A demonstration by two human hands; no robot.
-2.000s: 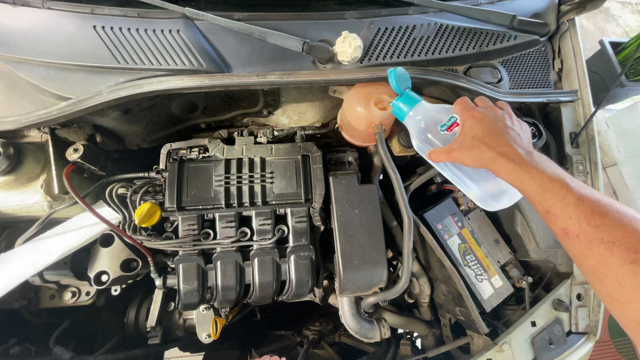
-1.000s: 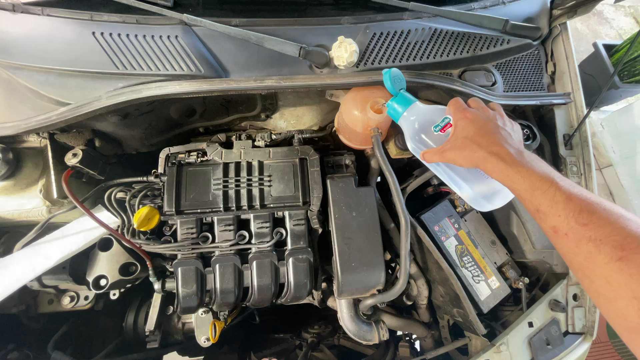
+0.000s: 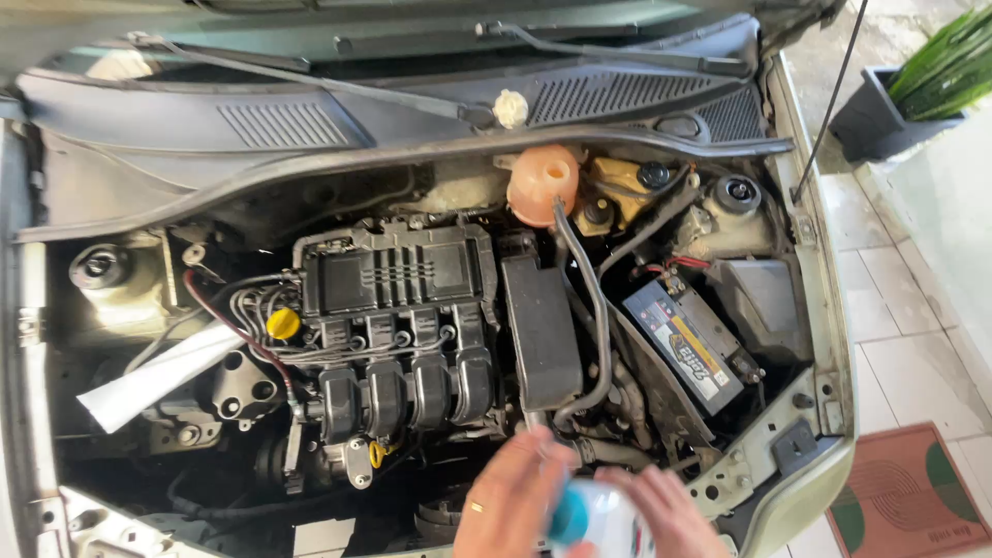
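Note:
At the bottom centre, over the front of the engine bay, both hands are around a white plastic bottle [image 3: 608, 515] with a teal cap [image 3: 570, 513]. My left hand [image 3: 504, 496], with a ring on one finger, is at the cap side and blurred; whether the cap is closed is unclear. My right hand [image 3: 670, 511] holds the bottle's body from the right. Farther back, the orange coolant expansion tank [image 3: 539, 190] has its filler neck uncovered. A pale round cap [image 3: 511, 108] lies on the cowl panel behind the tank.
Around them are the black engine cover [image 3: 395, 271], a yellow oil filler cap [image 3: 284, 324], a coolant hose [image 3: 593, 302], a car battery [image 3: 682, 345] and a white strip [image 3: 163, 376] at left. Wiper arms [image 3: 325, 81] cross the cowl. A plant pot [image 3: 891, 116] stands outside at right.
The bottle and my right hand have moved from beside the expansion tank down to the front of the bay. My left hand has come into view at the bottle. The view has shifted and widened.

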